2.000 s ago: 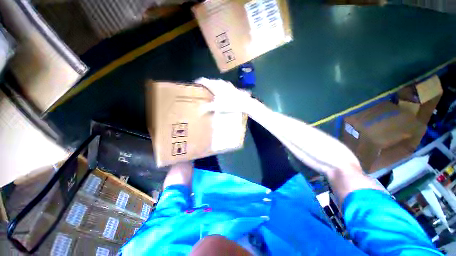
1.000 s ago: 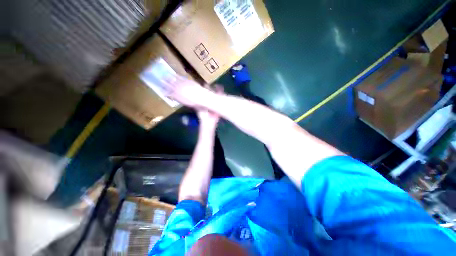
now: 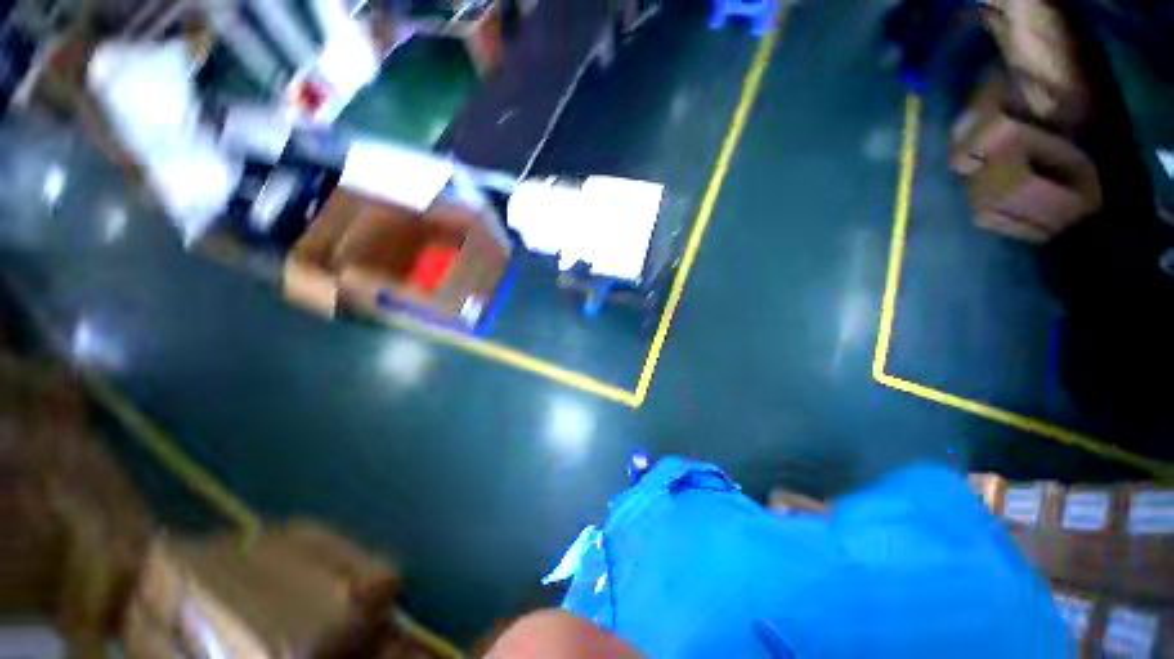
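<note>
Neither of my hands shows; only my blue clothing is in view at the bottom. Nearest in front of me is the glossy green floor (image 3: pixel 515 399) with yellow lines. A brown carton (image 3: pixel 270 586), blurred, lies at the lower left. Several labelled cartons (image 3: pixel 1088 547) stand stacked at the lower right. The view is blurred by motion.
An open brown carton (image 3: pixel 373 258) with something red inside stands at the upper left, beside a bench with white items (image 3: pixel 399 174). A white object (image 3: pixel 618 225) stands right of it. Brown boxes (image 3: pixel 1030 180) and a dark shape are at the upper right. A blue stool (image 3: pixel 744 13) is at the top.
My view has swung away from the cartons I was handling. Both hands have left the picture. The open floor and bench area now fill the view.
</note>
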